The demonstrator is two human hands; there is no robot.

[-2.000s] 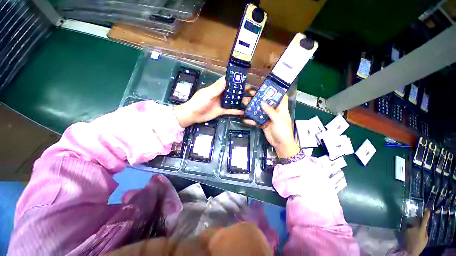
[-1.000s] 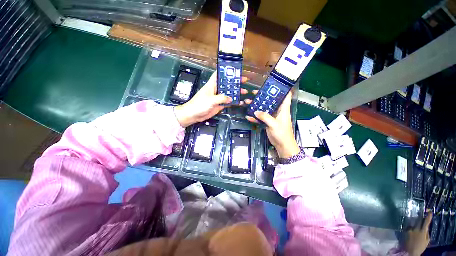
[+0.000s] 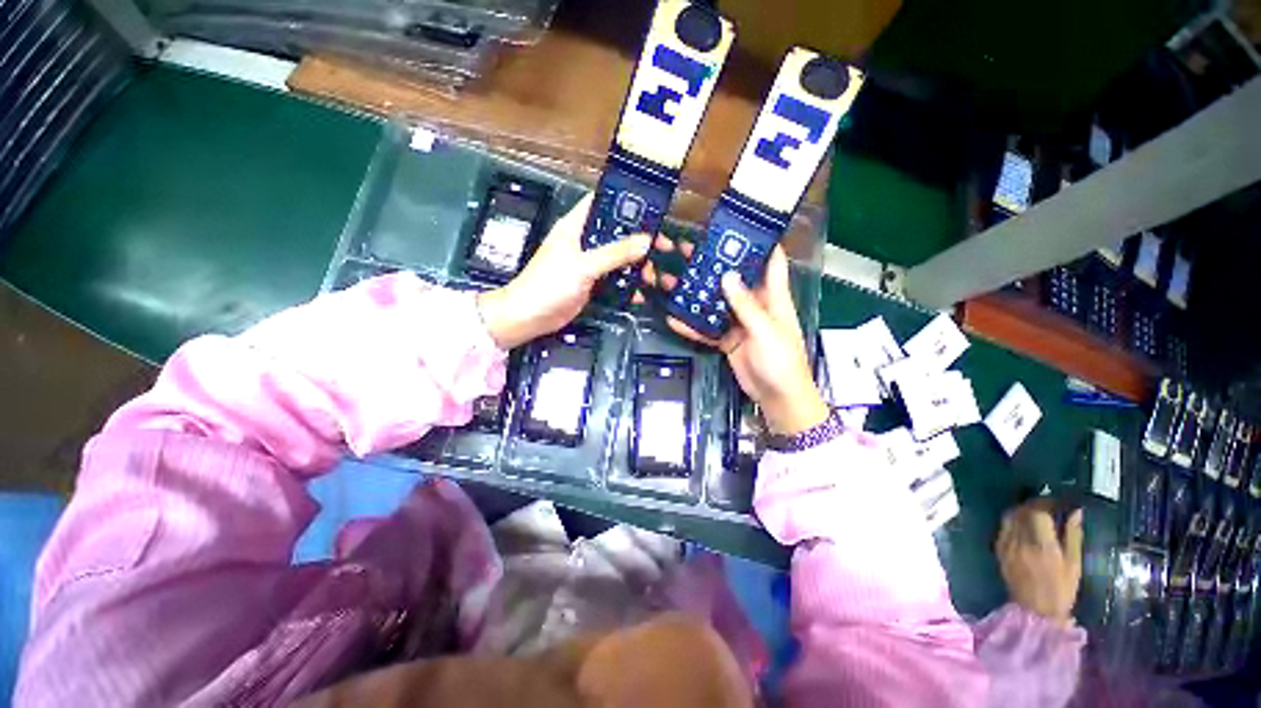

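My left hand (image 3: 560,281) holds an open flip phone (image 3: 632,210) upright, its thumb on the dark blue keypad. My right hand (image 3: 763,339) holds a second open flip phone (image 3: 730,249), its thumb at the lower keys. Both lids point away from me, and both screens show blue blocks on white. The phones are side by side, apart, above a clear blister tray (image 3: 415,208). Closed phones lie in the tray pockets, one (image 3: 508,228) at the back and others (image 3: 661,415) in the front row. My right hand and wrist partly hide the right front pocket.
Loose white cards (image 3: 938,394) lie right of the tray. Another person's hand (image 3: 1040,557) is on the green bench at the lower right, near rows of handsets (image 3: 1200,484). A pale metal bar (image 3: 1093,180) crosses the right side. A wooden board (image 3: 401,114) and clear trays (image 3: 346,31) lie behind.
The screens went from mostly white to blue blocks. Both phones shifted, most recently the left lid rightward and the right phone leftward. The other person's hand moved left onto the bench.
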